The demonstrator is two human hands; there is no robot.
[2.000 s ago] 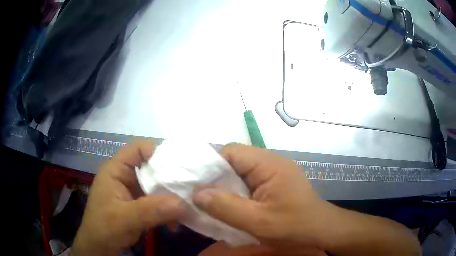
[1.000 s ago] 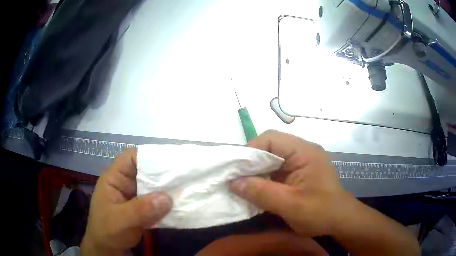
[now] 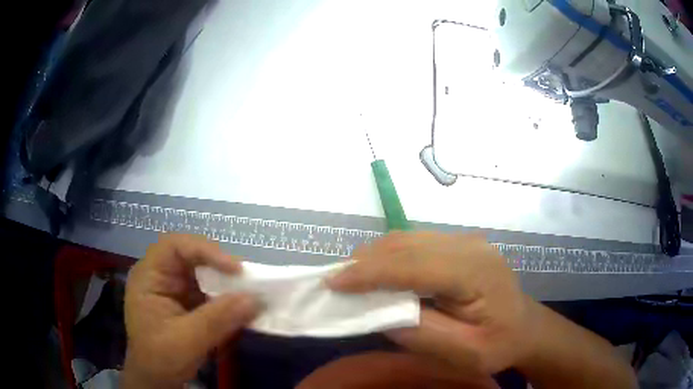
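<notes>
A small white cloth piece [image 3: 327, 308] is stretched between my two hands, below the table's front edge, and looks like a narrow strip. My left hand [image 3: 182, 304] pinches its left end between thumb and fingers. My right hand [image 3: 448, 296] holds its right part, fingers over the upper edge and thumb partly hidden. An awl [image 3: 389, 196] with a green handle and thin metal spike lies on the white table [image 3: 289, 114], its spike pointing away from me. The handle's near end is hidden by my right hand.
A pile of dark grey cloth [image 3: 114, 91] lies on the table at left. A white and blue sewing machine [image 3: 585, 53] stands at upper right. A printed ruler scale [image 3: 304, 235] runs along the front edge. A red basket [image 3: 67, 304] is below the edge at lower left.
The white piece was bunched up, then spread flat and wide; now it is a narrower strip. My right hand's fingers have moved over its upper edge. The awl stays on the table.
</notes>
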